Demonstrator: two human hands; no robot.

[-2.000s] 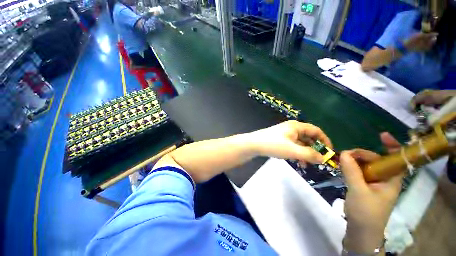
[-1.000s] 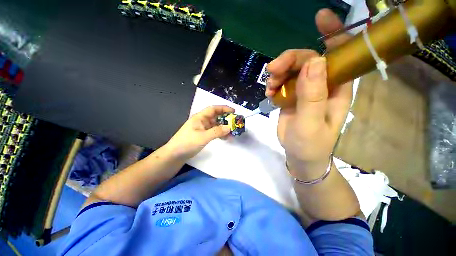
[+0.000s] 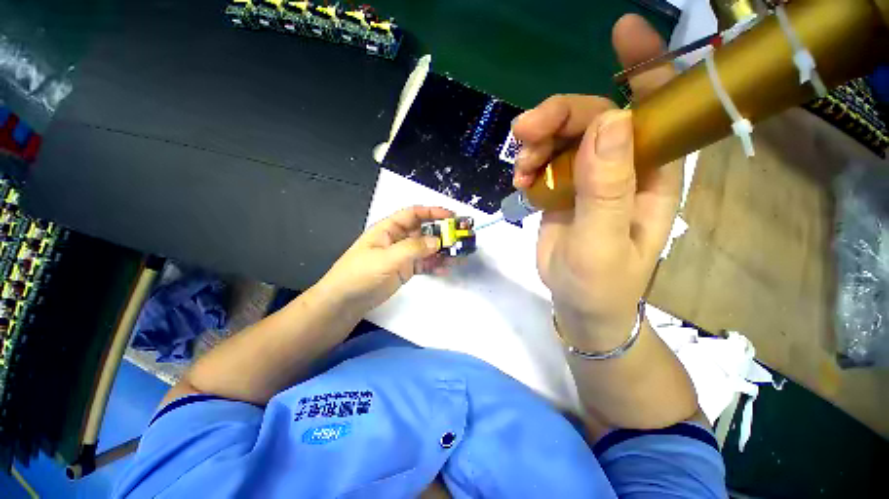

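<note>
My left hand [image 3: 385,255] holds a small circuit board assembly [image 3: 453,236] in its fingertips, above white paper. The board shows a yellow block and dark parts. My right hand [image 3: 609,205] is closed around the front of the gold-brown dispensing gun [image 3: 716,93], which has white cable ties around it. The gun's silver-grey nozzle [image 3: 516,206] points down left, and its thin pale tip reaches the board's right side. I cannot tell whether the tip touches it.
A row of boards [image 3: 312,21] lies at the far edge of the black sheet [image 3: 210,136]. Stacked boards [image 3: 15,283] stand at left. A pale stick [image 3: 405,107] lies beside the glossy black sheet [image 3: 444,146]. A brown board [image 3: 751,244] with clear plastic [image 3: 863,273] and white scraps [image 3: 726,361] are at right.
Since two seconds ago, the view has turned down to the work and the gun tip has come to the board. In the last second, the board has turned slightly in my left fingertips.
</note>
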